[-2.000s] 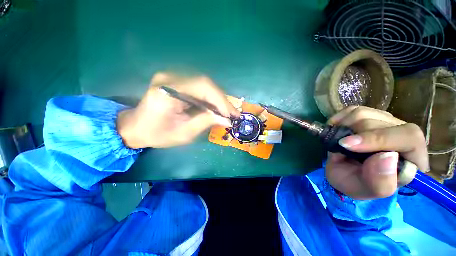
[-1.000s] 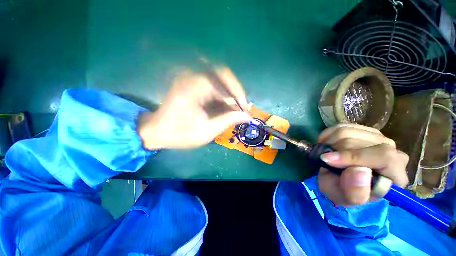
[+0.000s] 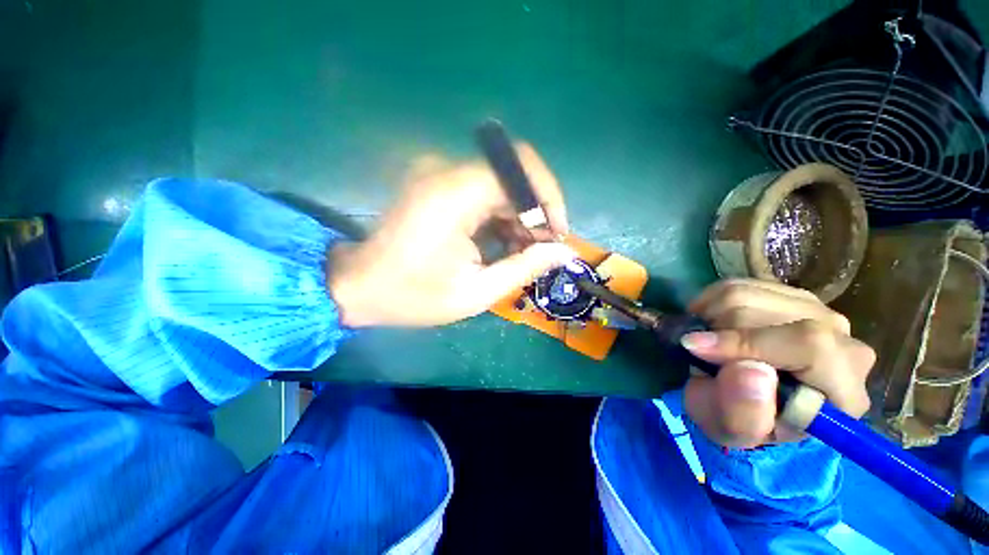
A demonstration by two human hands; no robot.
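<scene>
The round dark workpiece [image 3: 565,291] sits in the orange fixture [image 3: 591,340] on the green mat. My left hand [image 3: 439,244] grips dark tweezers [image 3: 508,168] in a pen-like hold, slightly blurred; their tips are at the workpiece's upper left edge, partly hidden by my fingers. My right hand [image 3: 772,352] holds the soldering iron [image 3: 884,453] by its dark grip. The iron's metal tip reaches the workpiece's right side; whether it touches cannot be told.
The tan tip cleaner pot [image 3: 734,231] with shiny shavings stands at the right. The black fume fan [image 3: 864,146] with its spiral guard is behind it. The tan holder box [image 3: 913,325] lies beside my right hand. The mat's front edge runs above my knees.
The iron's tip has moved left from beside the fixture onto the workpiece area. The tweezers now stand more upright in my left hand. The whole view has shifted slightly.
</scene>
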